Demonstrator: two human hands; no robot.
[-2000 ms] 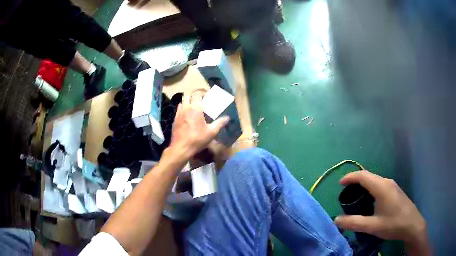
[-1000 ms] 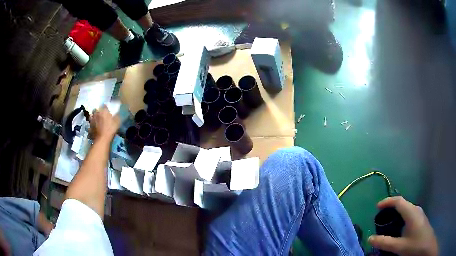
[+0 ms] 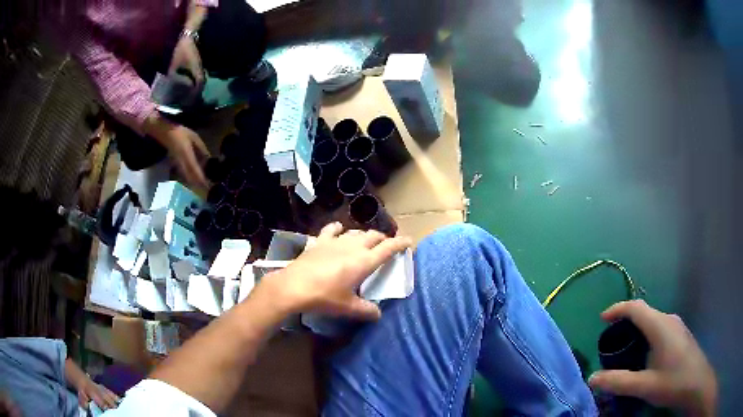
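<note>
My left hand (image 3: 330,273) lies over the right end of the row of open white-flapped cartons (image 3: 204,293). Its fingers are spread and its thumb rests by a carton; whether it grips one is hidden. My right hand (image 3: 672,358) holds a black tube (image 3: 623,346) at the lower right, away from the work surface. Many black tubes (image 3: 358,181) stand upright in a cluster beyond the cartons. A printed carton with a hanging flap (image 3: 292,126) lies on the cluster. Another printed carton (image 3: 419,98) stands on the cardboard sheet (image 3: 436,175) at the far right.
Across the surface, a person in a checked sleeve (image 3: 122,94) holds a small carton and reaches to the tubes. Another person's hand (image 3: 96,393) is at the lower left. A black curved loop (image 3: 116,213) lies far left. My jeans-clad knee (image 3: 456,269) borders the cartons. A yellow cord (image 3: 574,273) lies on the floor.
My left hand has moved from the far-left end of the cartons to the right end of the row. The checked-sleeved arms have come into view. My right hand still holds the tube.
</note>
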